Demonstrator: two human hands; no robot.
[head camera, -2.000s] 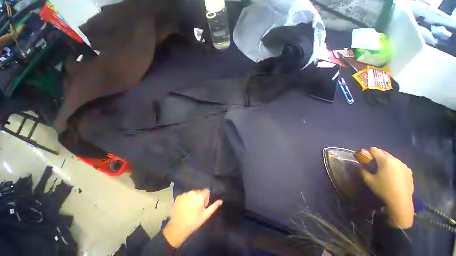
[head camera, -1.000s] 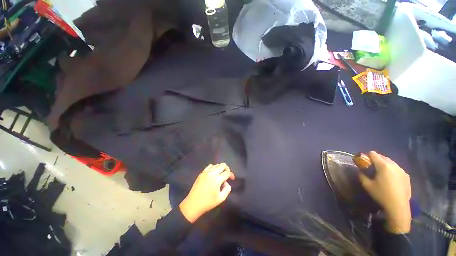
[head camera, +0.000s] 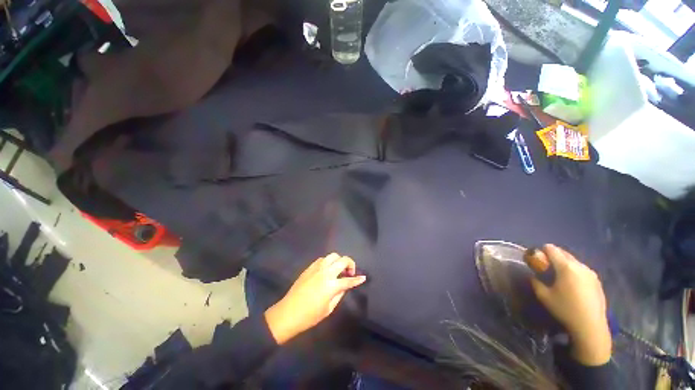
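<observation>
A black garment piece (head camera: 305, 171) lies on the dark cloth-covered table, with creases and folded edges. My left hand (head camera: 316, 295) is on the near right part of the garment, thumb and fingers close together; whether they pinch the cloth cannot be told. My right hand (head camera: 570, 293) is closed on the orange-brown handle of the steam iron (head camera: 503, 274). The iron's silver pointed tip faces up and left, on the dark table cover to the right of the garment. Hair strands hide part of the table between my hands.
Far side: a clear bottle (head camera: 347, 34), a white plastic bag (head camera: 381, 46) with black cloth, a phone (head camera: 494, 148), blue-white snips (head camera: 524, 152), a snack packet (head camera: 568, 142) and a white box (head camera: 640, 129). Brown cloth (head camera: 160, 61) drapes at left above a red plastic object (head camera: 137, 231).
My left hand has moved up and right onto the garment since the earliest frame. The iron in my right hand sits slightly lower and further left. The view has shifted a little.
</observation>
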